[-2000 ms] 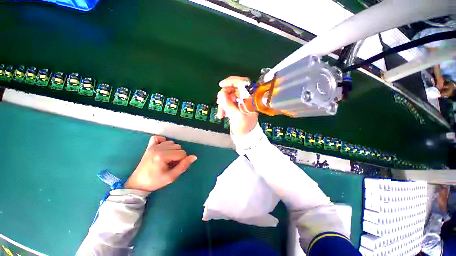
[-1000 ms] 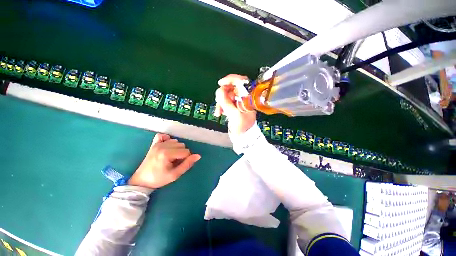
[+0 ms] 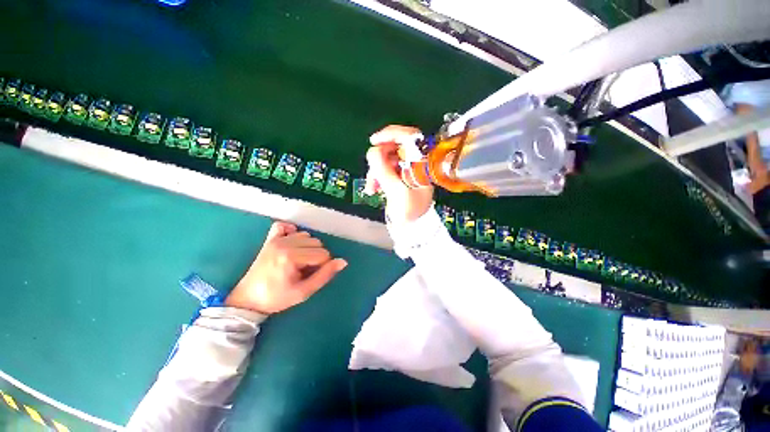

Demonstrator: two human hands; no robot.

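My right hand (image 3: 400,171) is closed around the amber front end of a silver ribbed dispensing gun (image 3: 513,150), at the row of small circuit boards (image 3: 203,142). The tool's tip is hidden by my fingers. The boards lie side by side along the near edge of the dark green conveyor belt (image 3: 279,76). My left hand (image 3: 287,272) rests on the teal mat (image 3: 101,253), fingers loosely curled, with nothing visible in it. A blue wrist strap (image 3: 201,290) is on my left wrist.
A pale rail (image 3: 211,190) separates mat and belt. A crumpled white sheet (image 3: 414,329) lies under my right forearm. White ribbed stacks (image 3: 675,371) stand at lower right. A thick pale tube (image 3: 625,46) and black cable (image 3: 658,97) pass above. Part of a person (image 3: 751,139) shows at far right.
The boards and the rail have shifted slightly in view. The blue bin at the top has almost left the picture. My left hand sits slightly further right; my right hand stays on the tool.
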